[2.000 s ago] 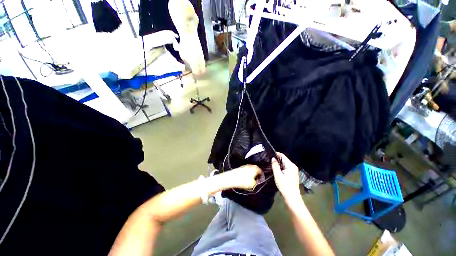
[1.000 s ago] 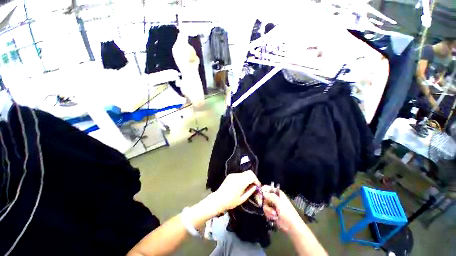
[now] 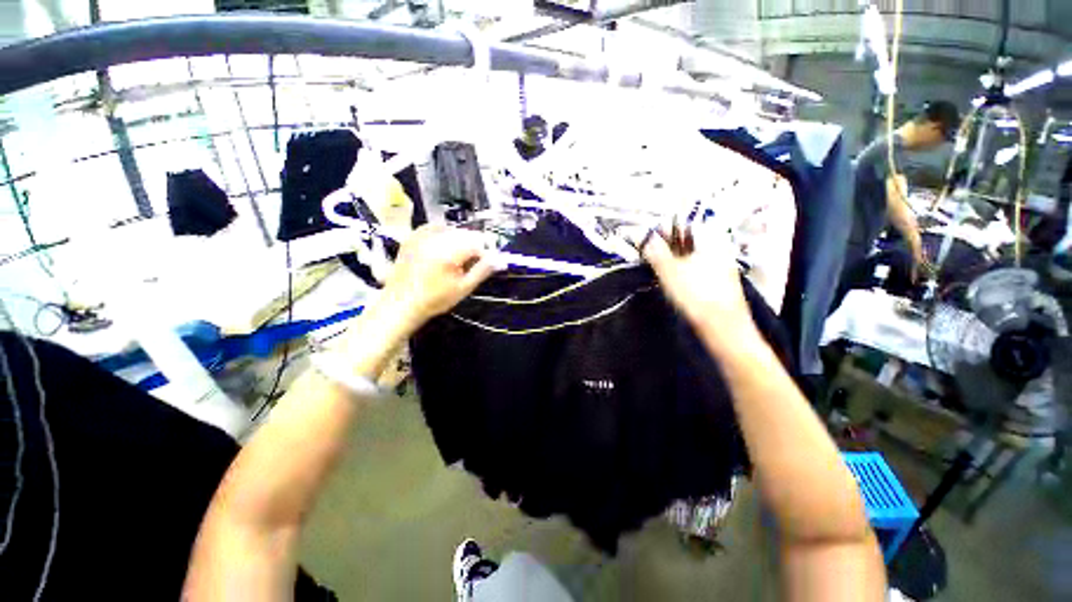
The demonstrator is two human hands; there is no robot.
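A black skirt (image 3: 564, 412) hangs spread in front of me, with two pale lines near its waistband and a small pale mark on its front. A white clip hanger (image 3: 547, 263) runs along the waistband. My left hand (image 3: 441, 271) grips the left end of the hanger and waistband. My right hand (image 3: 694, 271) is at the right end of the waistband, with its fingers closed on the hanger and skirt edge. The exact finger contact is partly washed out by glare.
A pile of black skirts (image 3: 106, 470) is at the left. A grey rail (image 3: 259, 38) crosses overhead. A blue stool (image 3: 879, 500), a fan (image 3: 999, 329) and a person (image 3: 876, 194) are at the right. Blue-grey garments (image 3: 823, 235) hang behind my right hand.
Both hands have risen from the skirt's clipped side edge and moved apart to the waistband ends. The skirt now hangs spread and front-facing. The view has tilted up.
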